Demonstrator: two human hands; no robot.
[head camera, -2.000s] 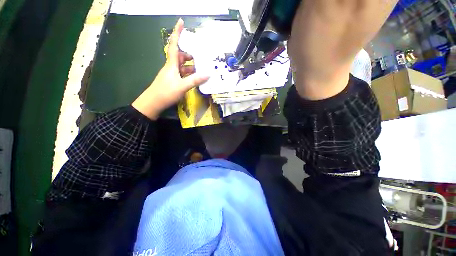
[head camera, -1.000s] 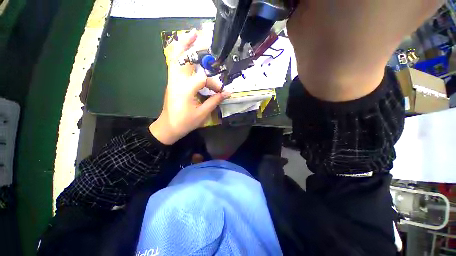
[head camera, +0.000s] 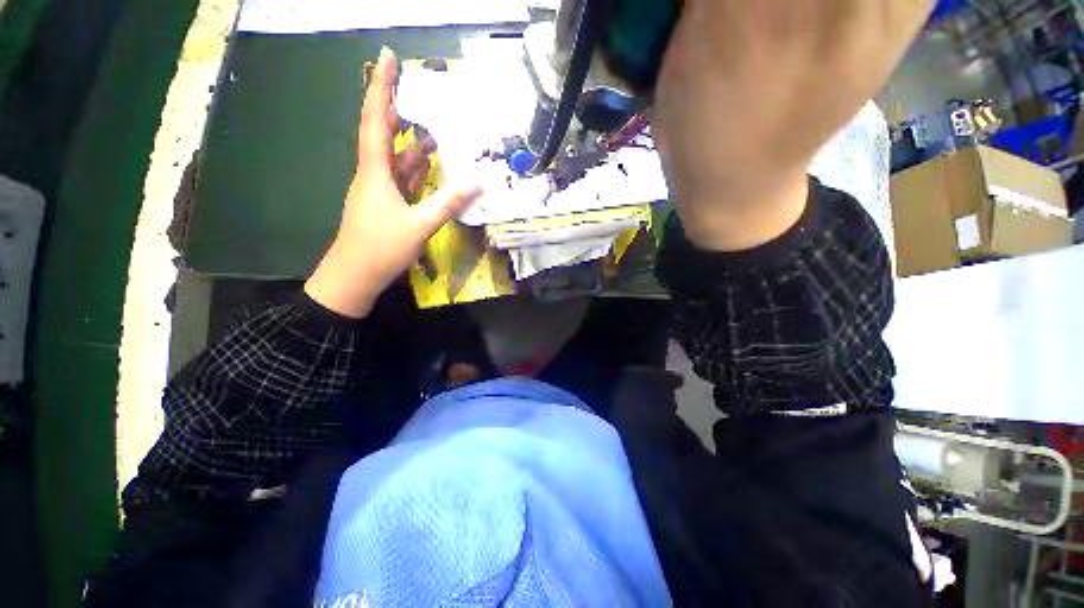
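Note:
The white power strip housing (head camera: 476, 101) lies on the padded jig (head camera: 458, 264), which is edged in yellow-black tape. The electric screwdriver (head camera: 565, 107), dark with a blue part near its tip, stands over the housing; its bit end is blurred. My right hand (head camera: 761, 107) is at the top right, closed around the screwdriver's dark body, its fingers mostly hidden or cut off by the top edge. My left hand (head camera: 386, 214) is spread at the housing's left end, thumb at the near edge, fingers apart, pinching nothing visible.
The jig sits on a dark green bench mat (head camera: 279, 154). A green conveyor belt (head camera: 89, 297) runs at the left, with a greyish-white strip (head camera: 18, 279) on it. A cardboard box (head camera: 981, 214), a white surface (head camera: 993, 339) and blue bins (head camera: 1028, 160) are at the right.
Since one second ago, my left hand has opened from a pinch at the housing's near edge and moved left. My right hand and the screwdriver have shifted and the tip is off that edge.

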